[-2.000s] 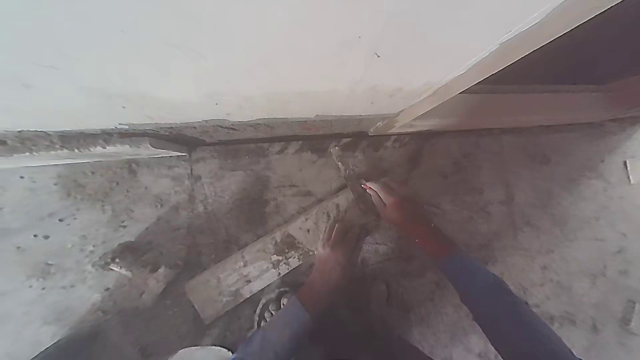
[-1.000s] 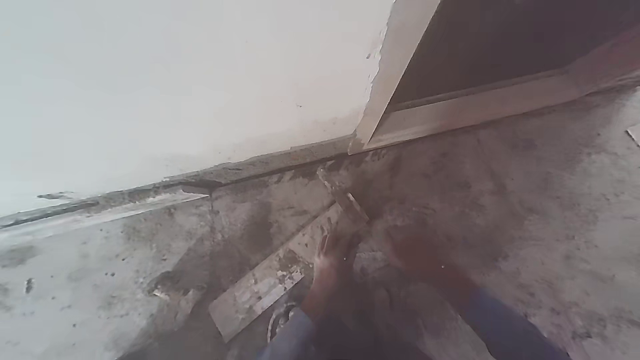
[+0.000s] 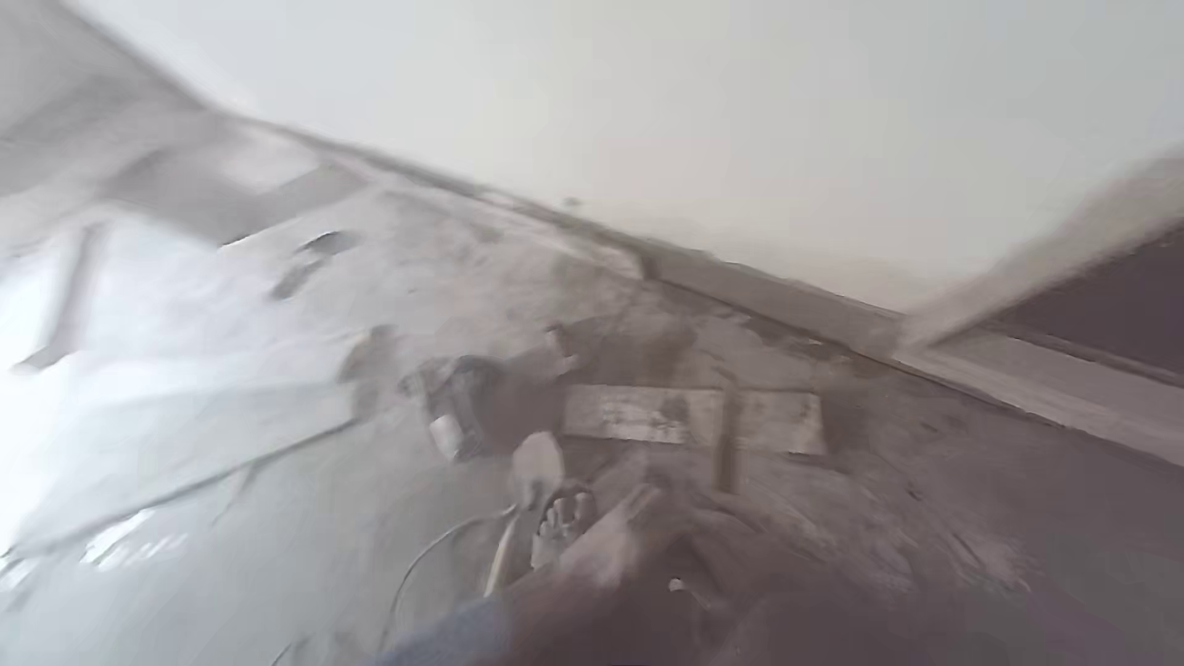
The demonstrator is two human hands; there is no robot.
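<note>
A flat, stained board lies on the dusty floor near the foot of the wall, and a narrow dark strip crosses it towards its right end. My left hand is below the board, apart from it and blurred; its fingers do not show clearly, nor whether they hold anything. Beside it, my right hand is a dark blurred shape low in the view, with a small pale spot near it. Its grip is unreadable.
Left of the board lie a bulky object and a rounded pale object, with a thin cable curving nearby. The wall's foot runs diagonally to a frame around a dark opening at right.
The view has swung left, showing more floor. Both hands were at the board's right end earlier; now they are below it, drawn back from it.
</note>
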